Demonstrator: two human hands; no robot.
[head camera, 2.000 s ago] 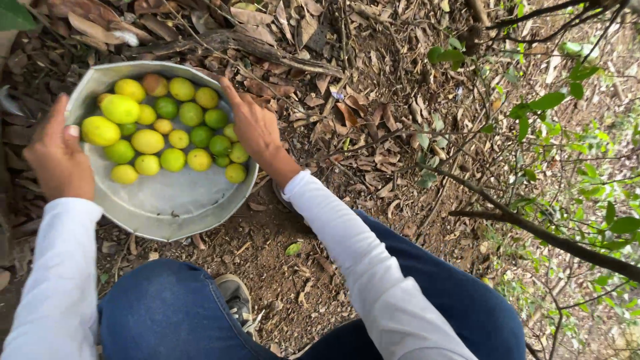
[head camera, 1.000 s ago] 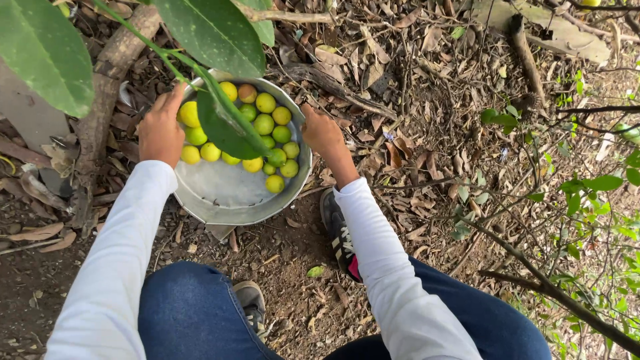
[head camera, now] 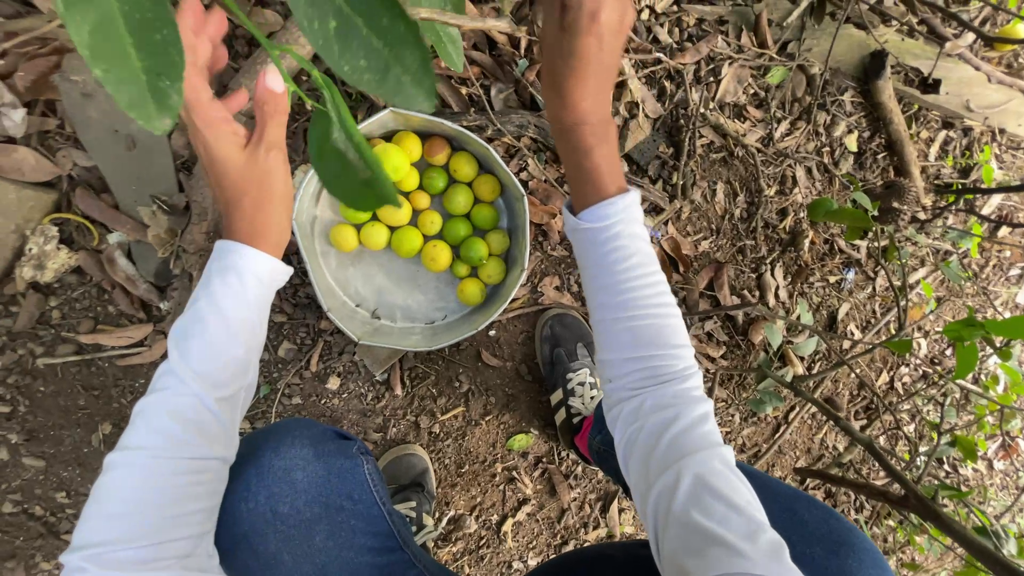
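A round metal pan [head camera: 384, 300] rests on the leaf-covered ground, holding many yellow and green limes [head camera: 458, 230] gathered toward its far and right sides. My left hand [head camera: 240, 144] is raised at the upper left, fingers spread and empty, beside a green leafy stem [head camera: 276, 52] that hangs over the pan's edge. My right hand [head camera: 584, 64] reaches up past the pan's right side; its fingers run out of the frame at the top, so what they hold or touch is hidden.
Leafy twigs and a thin branch [head camera: 880, 460] spread along the right. A cut stick [head camera: 896, 128] and a flat piece of wood [head camera: 952, 88] lie at the upper right. My shoes [head camera: 568, 364] stand below the pan. A yellow fruit [head camera: 1012, 34] shows at the far right corner.
Both hands have let go of the pan's rim and moved up, away from it. The pan was held between them in the earlier frames. It now stands on the ground without their touch.
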